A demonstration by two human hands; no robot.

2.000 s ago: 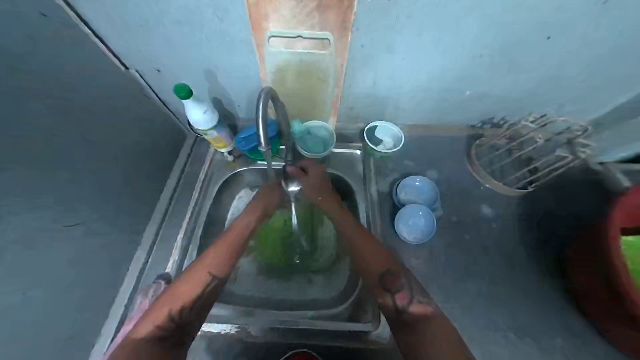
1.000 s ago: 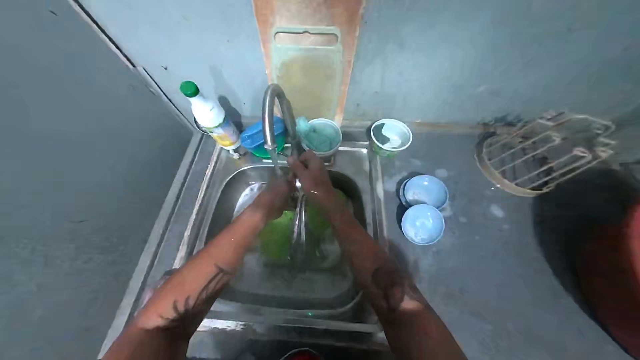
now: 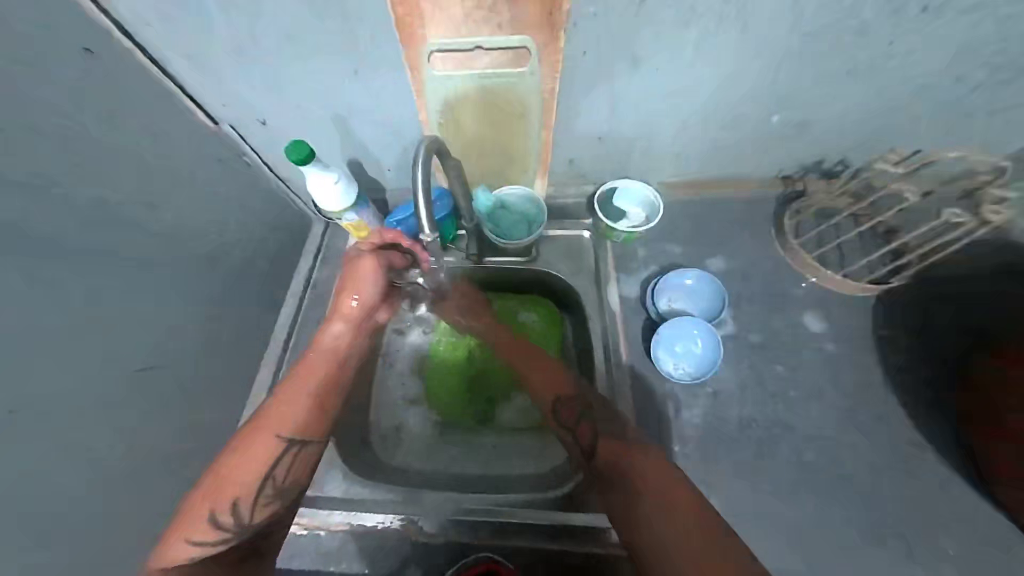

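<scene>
Water runs from the curved metal faucet (image 3: 433,172) over my two hands. My left hand (image 3: 370,280) is curled beside the stream, holding a small shiny metal thing (image 3: 414,278), possibly a spoon. Close to its right, my right hand (image 3: 462,306) is blurred, and its fingers cannot be made out. Below them a bright green item (image 3: 500,360), its kind unclear, lies in the soapy water of the steel sink (image 3: 460,482). A tub with a teal scouring pad or cloth (image 3: 512,216) stands behind the faucet.
A green-capped bottle (image 3: 330,186) and a blue container (image 3: 408,218) stand back left. A cutting board (image 3: 484,112) leans on the wall. Right of the sink are a white tub (image 3: 629,208), light-blue bowls (image 3: 686,350) and a wire rack (image 3: 864,232). A dark red container (image 3: 996,416) is far right.
My left hand has moved left, from close against my right hand to the left side of the water stream. My right hand has come lower, below the faucet's mouth.
</scene>
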